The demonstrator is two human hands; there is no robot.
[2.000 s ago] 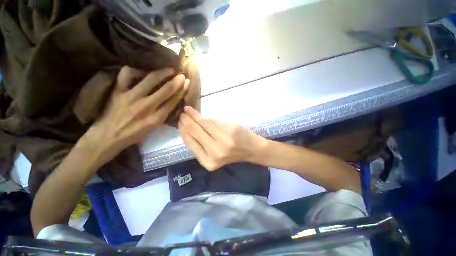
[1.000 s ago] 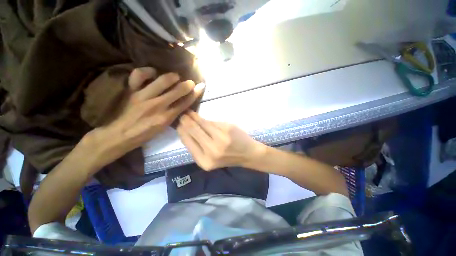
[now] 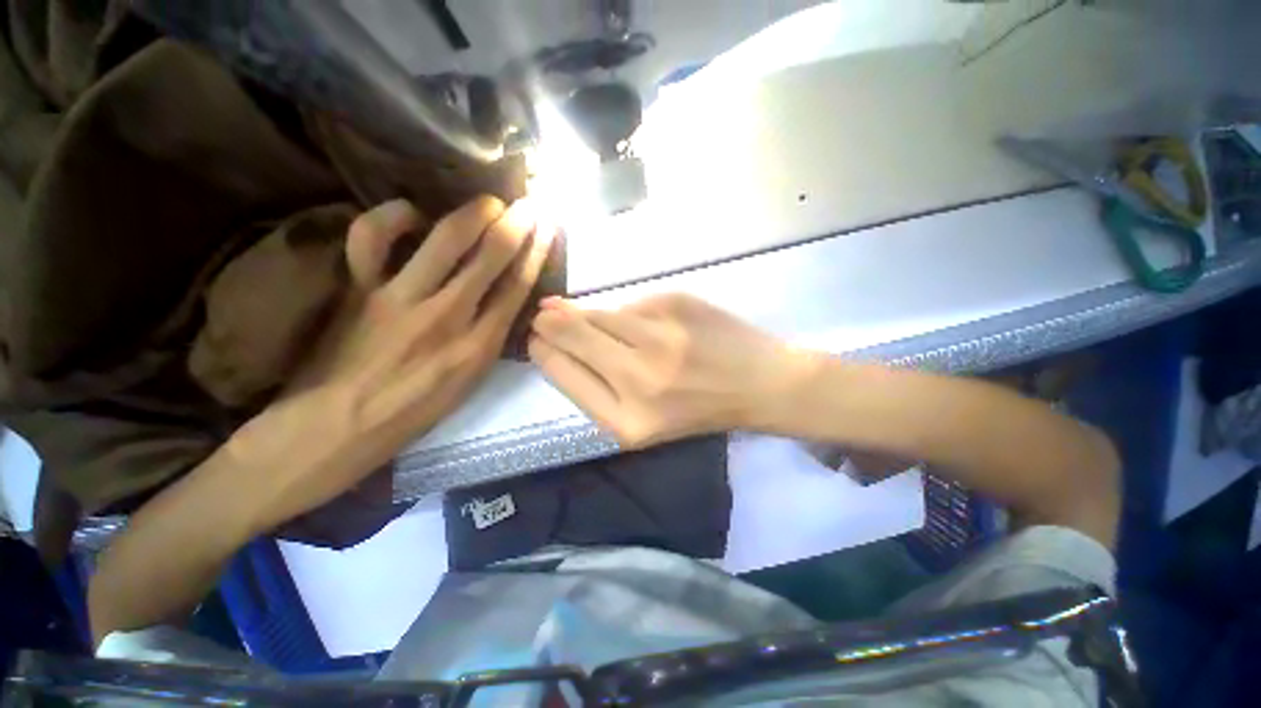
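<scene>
A large dark brown garment [image 3: 152, 208] lies bunched left of the sewing machine's needle area. My left hand [image 3: 401, 311] lies on it with fingers spread, fingertips beside the bright needle area, pressing the cloth. My right hand [image 3: 650, 367] pinches the near edge of the brown cloth between thumb and fingertips, just right of and below my left fingertips. The sewing machine head [image 3: 484, 62] hangs over the cloth at the top. The needle and presser foot are lost in the lamp glare.
Scissors [image 3: 1162, 235] with green and yellow handles lie at the right of the white machine bed [image 3: 830, 263]. A measuring strip [image 3: 954, 343] runs along the front edge. A dark cloth with a white label [image 3: 595, 512] lies at my lap. Blue crate parts [image 3: 954, 519] show below the table.
The view has shifted slightly. My right hand has moved a little right and its forearm has swung outward, still pinching the edge. My left hand stays on the cloth near the needle area.
</scene>
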